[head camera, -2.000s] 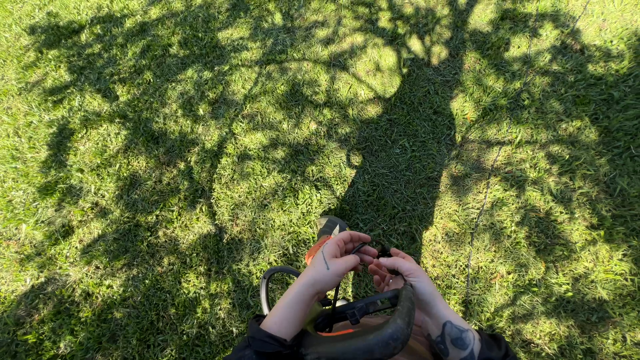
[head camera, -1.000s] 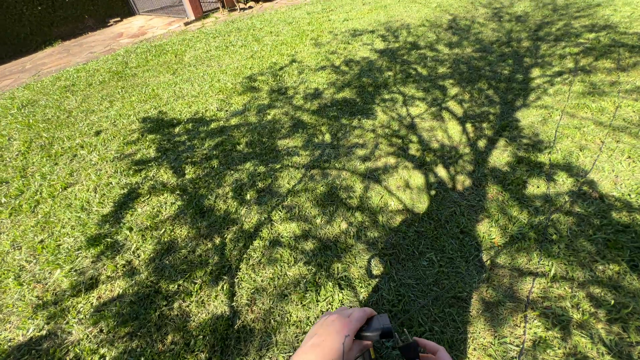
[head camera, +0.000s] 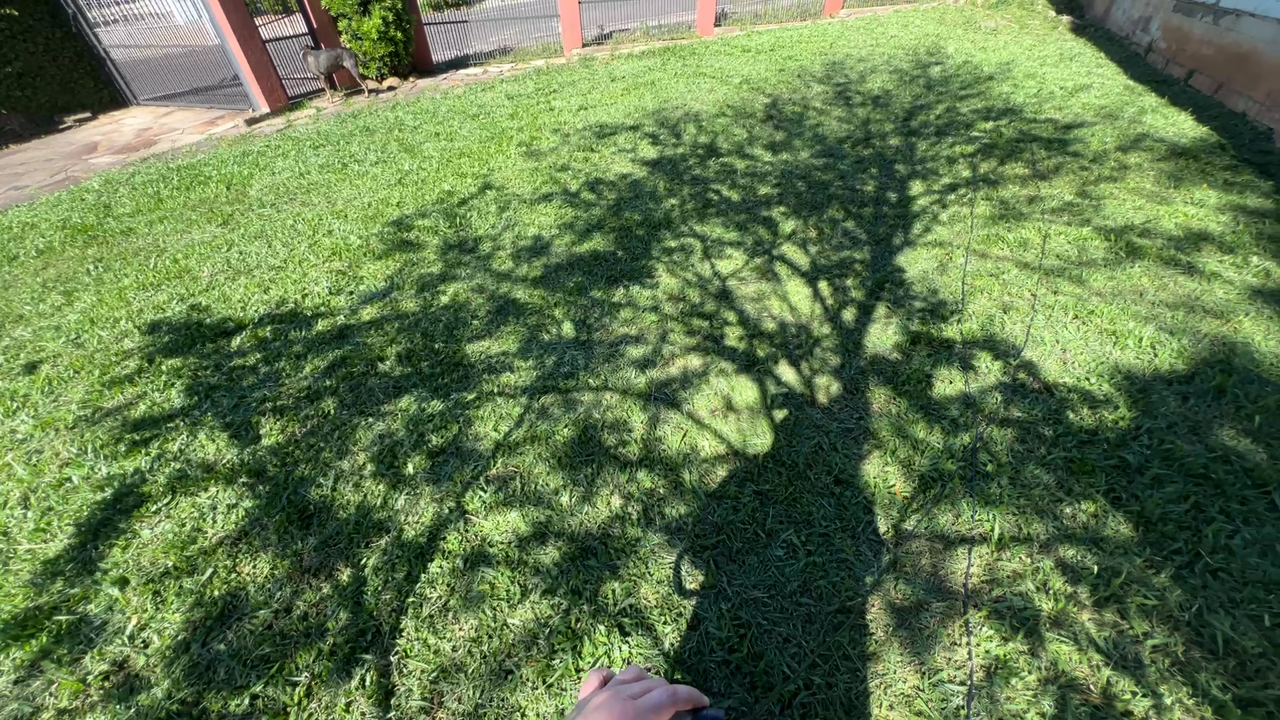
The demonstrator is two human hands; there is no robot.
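At the bottom edge of the head view, the back and bent fingers of my left hand [head camera: 635, 697] show over the grass. Its fingers are curled around a black object [head camera: 700, 713], of which only a small end sticks out to the right; the frame edge cuts off the rest, so its kind cannot be told. My right hand is out of view. A dark cord [head camera: 968, 600] lies on the lawn to the right of my left hand and runs away from me.
Lawn [head camera: 250, 250] with tree shadows spreads ahead. At the upper left are a metal gate [head camera: 175, 55], a stone-paved path [head camera: 110, 145], a dog [head camera: 333, 68] and a bush [head camera: 370, 35]. A barred fence [head camera: 490, 32] crosses the back; a wall [head camera: 1190, 50] borders the upper right.
The view has tilted up strongly to the fence and the dog. My right hand, seen earlier beside my left with a black plug-like part, has dropped out of view.
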